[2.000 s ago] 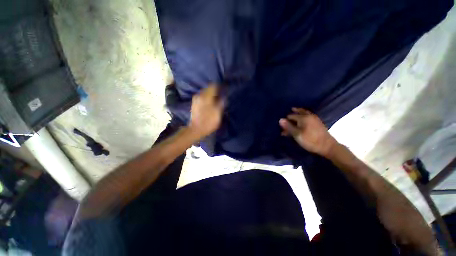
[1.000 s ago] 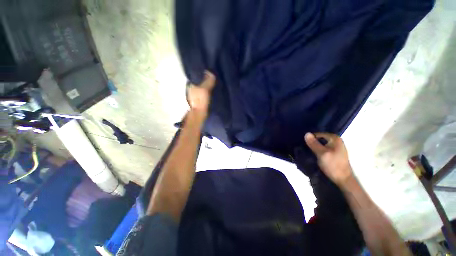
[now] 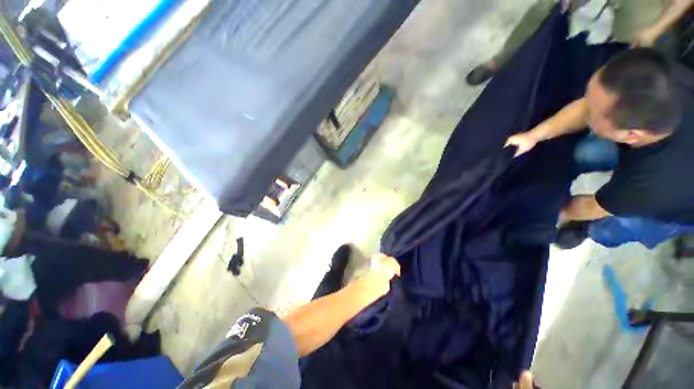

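Note:
A large navy cloth (image 3: 472,258) hangs in loose folds over the pale floor, from the bottom of the view to the upper right. My left hand (image 3: 386,267) is closed on its left edge, at the centre of the view. Only a small part of my right hand (image 3: 525,380) shows at the bottom edge of the picture, beside the cloth's right edge; its grip is hidden. Another person (image 3: 654,159) at the right bends over the cloth, with one hand gripping it and the other near its right edge.
A dark-grey covered table (image 3: 228,91) stands upper left, with a blue-edged crate (image 3: 354,125) beside it. A white tube (image 3: 171,266) and a small black object (image 3: 237,257) lie on the floor. Part of a further person (image 3: 662,23) shows top right. A dark frame (image 3: 651,334) stands lower right.
The view has swung, bringing the grey table and the other people into sight. The cloth is now stretched between my left hand and the other person. My right hand has dropped to the bottom edge.

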